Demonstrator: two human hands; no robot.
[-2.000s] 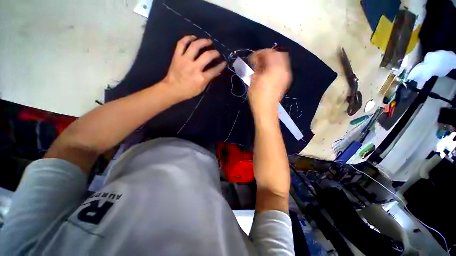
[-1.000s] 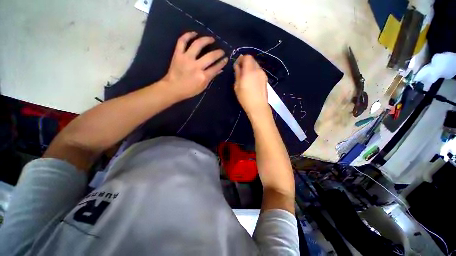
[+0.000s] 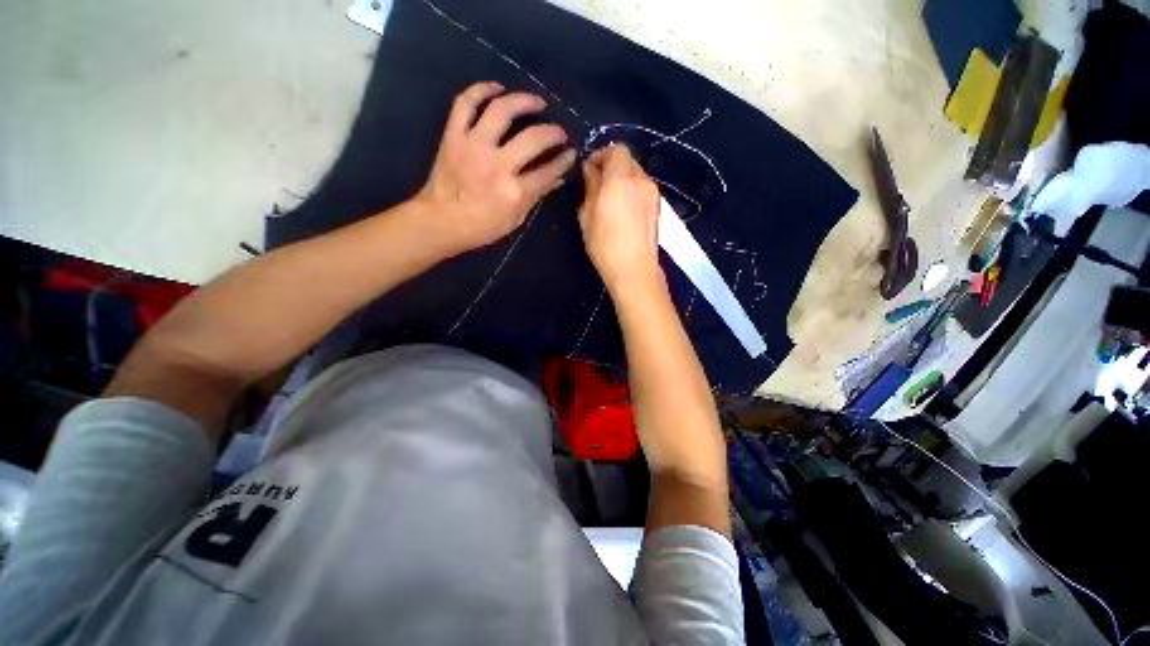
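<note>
A dark garment panel with white dashed lines lies on the table. My left hand rests on it, fingers spread, pressing the cloth. My right hand is just right of it, fingertips pinched together at the cloth near the upper line; a needle cannot be made out. A loose white basting thread curves over the cloth beside my right fingertips. A white ruler lies on the cloth, running from under my right hand down to the lower right edge.
Dark shears lie on the pale table right of the cloth. A dark flat bar lies on yellow cloth at the upper right. Pens and small tools line the right edge. A red item is below the near edge.
My right hand has come down from a blurred, raised position to the cloth by my left fingertips, uncovering the loose thread and more of the ruler's lower part. My left hand has stayed put.
</note>
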